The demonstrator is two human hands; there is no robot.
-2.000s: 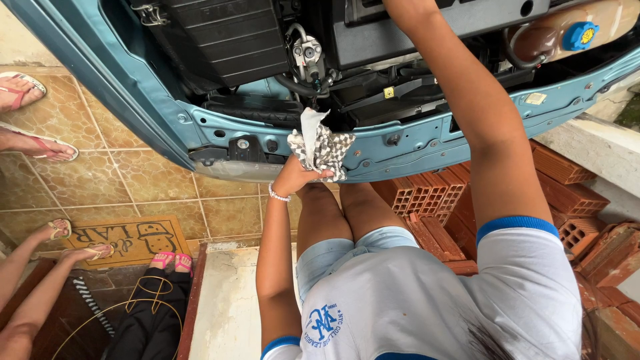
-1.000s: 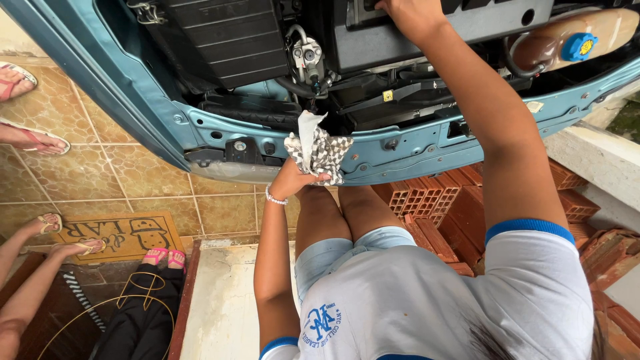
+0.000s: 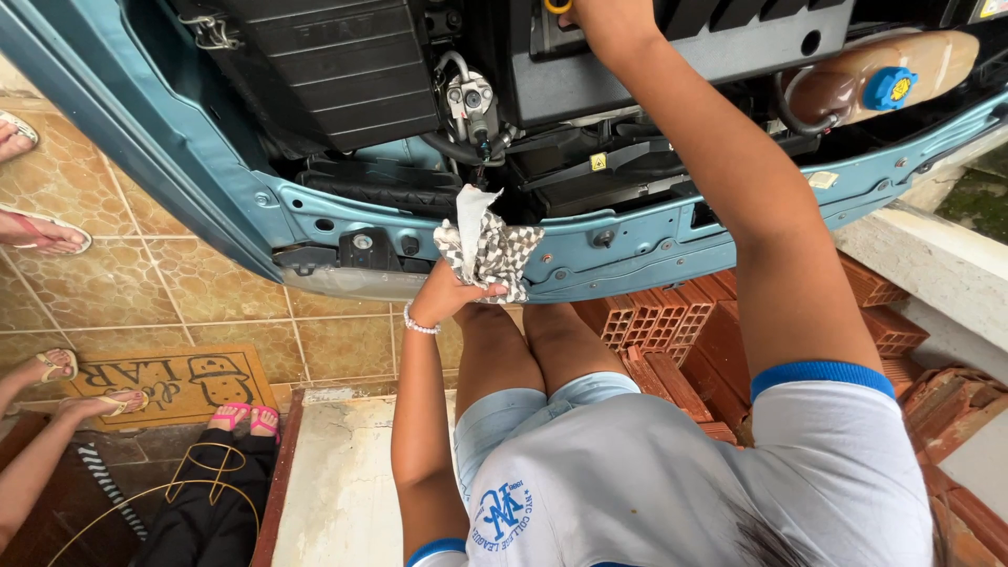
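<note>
My left hand (image 3: 450,295) holds a bunched black-and-white checkered cloth (image 3: 504,250) with a plain white piece on top, over the blue front edge of a car's engine bay (image 3: 654,252). At the top edge of the view, my right hand (image 3: 610,24) reaches to the dark engine cover (image 3: 693,59), its fingers partly cut off by the frame. A yellow ring (image 3: 557,6), like a dipstick handle, shows beside those fingers; whether they grip it is hidden.
Right of the arm lies a coolant tank (image 3: 835,87) with a blue cap (image 3: 890,88). A black ribbed housing (image 3: 339,71) fills the upper left. Hollow bricks (image 3: 661,319) are stacked below the car. Other people's feet are near a doormat (image 3: 173,386).
The yellow ring beside my right hand now shows, where the earlier frames did not show it. My left hand keeps hold of the cloth in about the same place.
</note>
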